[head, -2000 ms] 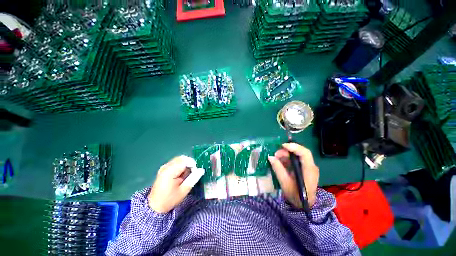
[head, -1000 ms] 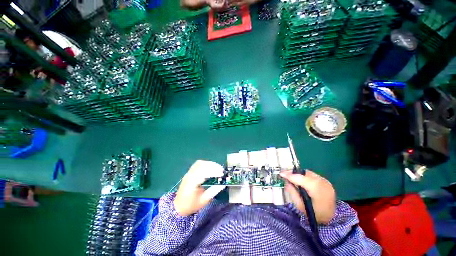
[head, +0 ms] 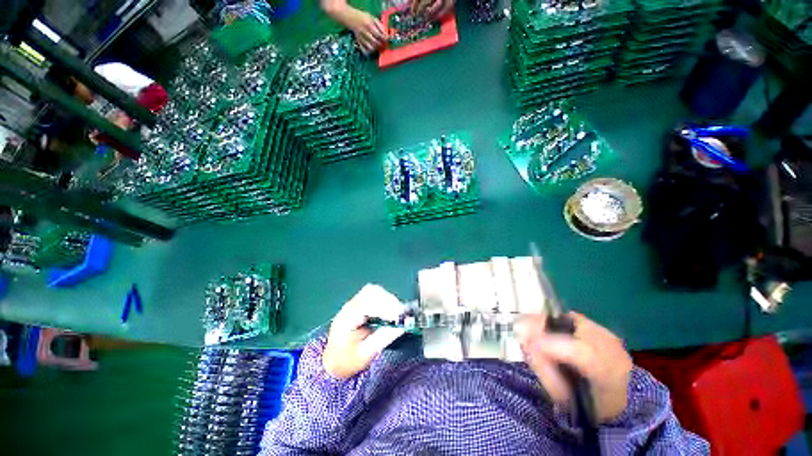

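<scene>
My left hand (head: 361, 334), with white coverings on its fingertips, holds a circuit board (head: 408, 319) at its left end. The board is seen nearly edge-on, blurred, over the cream support block (head: 481, 283) in front of me. My right hand (head: 579, 361) is blurred and holds the black soldering iron (head: 559, 319), its tip pointing away from me. Whether my right fingers also touch the board cannot be told. A round solder tin (head: 604, 208) with a yellowish rim stands to the right beyond the block.
Short board stacks stand ahead (head: 432, 183) and at left (head: 242, 305). One board (head: 559, 147) lies ahead right. Tall stacks (head: 570, 53) stand at the far side. A black soldering station (head: 699, 218) is at right, a red stool (head: 748, 401) lower right. Another person's hands (head: 365, 28) are at a red tray (head: 418, 49).
The board was face-down flat between both hands, then tilted up edge-on with parts showing. My right hand has moved slightly right. The view has shifted, and another person's hands show at the red tray.
</scene>
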